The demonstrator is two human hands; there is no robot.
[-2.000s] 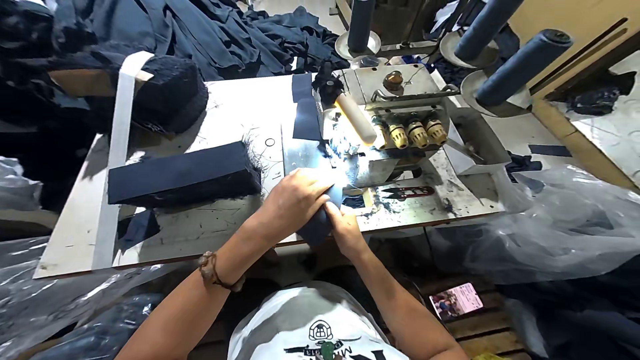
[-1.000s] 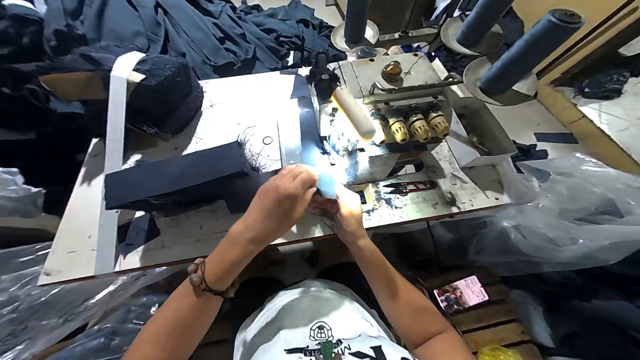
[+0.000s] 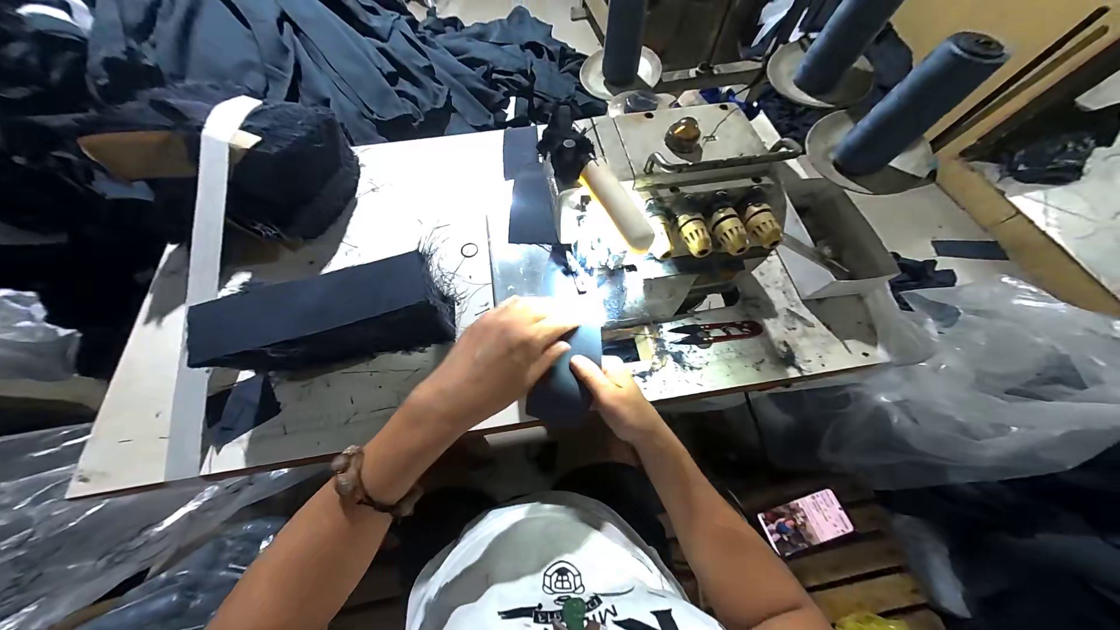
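Note:
Both hands hold a small dark blue fabric piece (image 3: 564, 385) at the front of an overlock sewing machine (image 3: 691, 184). My left hand (image 3: 507, 350) presses on its upper part beside the brightly lit needle area, fingertips partly lost in glare. My right hand (image 3: 617, 394) pinches its right edge with the thumb on top. Beyond them, dark fabric strips (image 3: 532, 206) lie left of the machine head. A stack of cut dark blue fabric pieces (image 3: 319, 311) lies left of my left hand. Red-handled thread snips (image 3: 717, 332) rest on the machine's front plate.
Blue thread cones (image 3: 919, 105) stand behind at the right. A white tape strip (image 3: 206, 236) hangs over a dark fabric bundle (image 3: 297, 166) and across the table's left side. An open box (image 3: 831, 236) sits right of the machine. Clear plastic sheeting (image 3: 971, 376) and a phone (image 3: 805, 522) are at lower right.
The fabric between my hands shows longer toward the table's front edge than one second ago. My hands have shifted slightly on it, with the right thumb now on top.

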